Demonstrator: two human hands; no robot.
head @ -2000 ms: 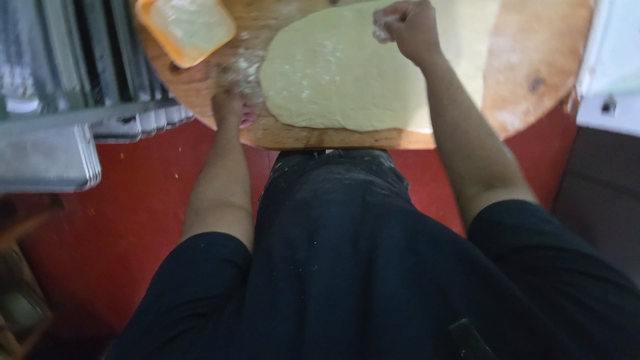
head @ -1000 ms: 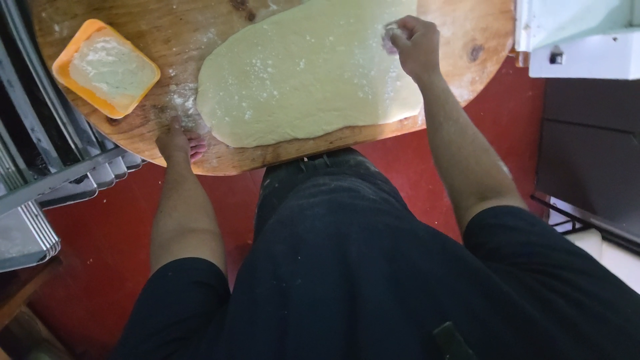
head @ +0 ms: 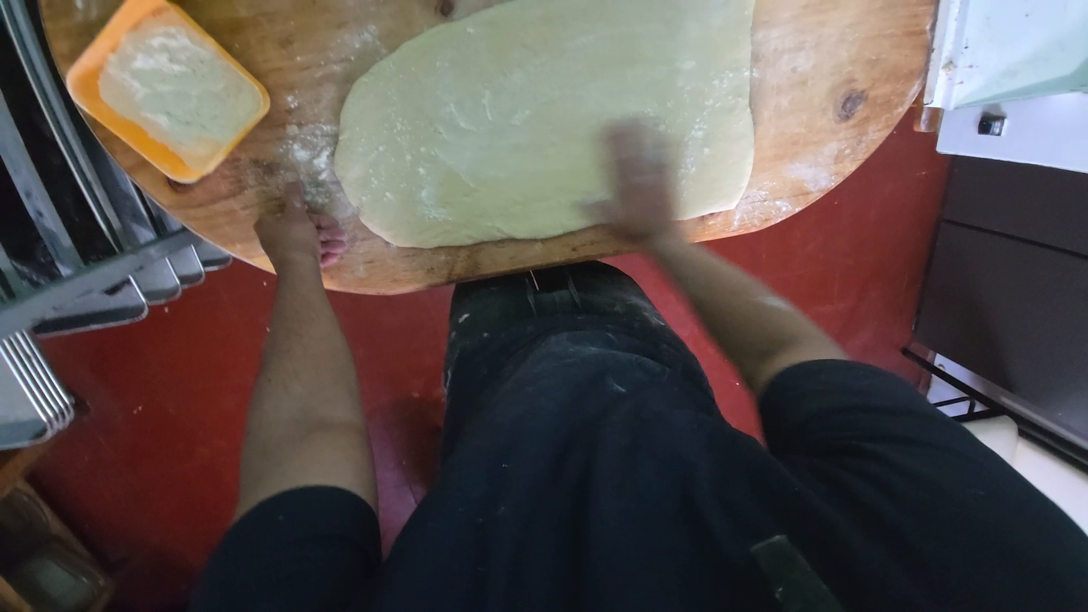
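A wide flat sheet of rolled dough (head: 510,136), dusted with flour in patches, lies on a round-edged wooden table (head: 833,51). My right hand (head: 636,183), blurred by motion, is flat with its fingers apart over the near right part of the dough; whether it touches is unclear. Left of the dough, my left hand (head: 299,234) rests at the table's near edge with its fingers curled; its palm side is hidden. Beyond it stands an orange plastic container (head: 251,89) with flour (head: 174,76) in it.
Metal trays in a rack (head: 93,272) stand close by the table's left edge. A white appliance with a dark knob (head: 1011,127) is at the right, above a dark cabinet (head: 1011,280). Loose flour (head: 310,153) lies between the container and dough. The floor (head: 170,408) is red.
My right hand has moved from the far right part of the dough toward its near edge, and its pinched fingers have spread. The left hand stays at the table's edge.
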